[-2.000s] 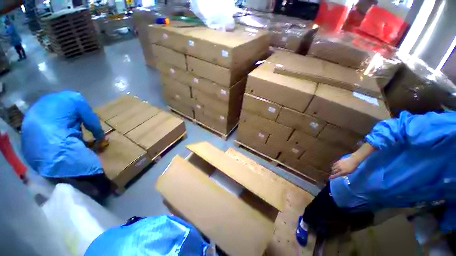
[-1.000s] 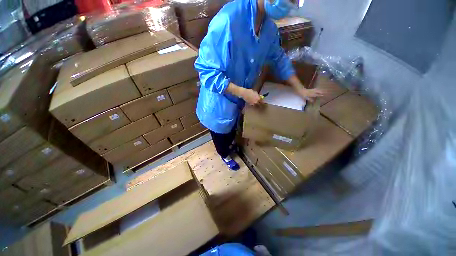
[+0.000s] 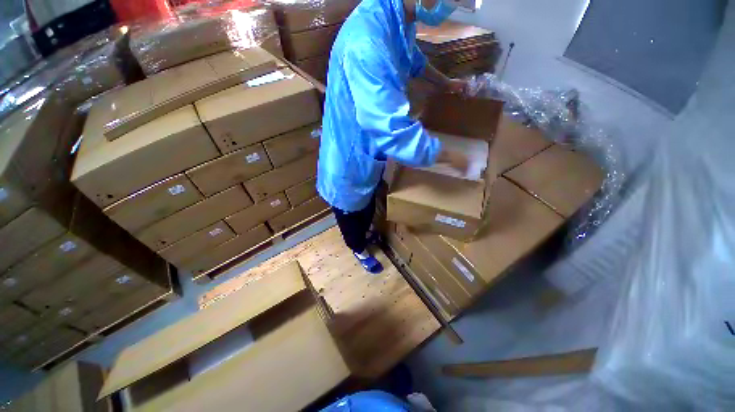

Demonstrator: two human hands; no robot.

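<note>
An open carton (image 3: 266,362) lies nearest at the lower left, its long flap (image 3: 205,330) raised over a dark gap with a white patch (image 3: 222,352) inside. Blue cloth (image 3: 371,402) shows at the bottom edge, with a small pale patch at its right, cut off; it may be my gloved right hand, but its fingers and hold cannot be made out. My left hand is not in view. A facing worker (image 3: 363,121) in blue, with a mask, reaches one hand into a second open carton (image 3: 435,203) holding white contents (image 3: 477,154).
A wooden pallet (image 3: 367,310) lies between the open cartons, with the worker's foot on it. Stacked cartons (image 3: 185,193) stand behind at left. Closed cartons (image 3: 524,225) lie under the second open carton. A long brown strip (image 3: 520,364) lies on the floor. Stretch wrap (image 3: 592,161) bunches at right.
The worker's near hand has moved into the second carton, and the other hand has moved to its far side. That carton's far flap now stands raised. The view has barely shifted since one second ago.
</note>
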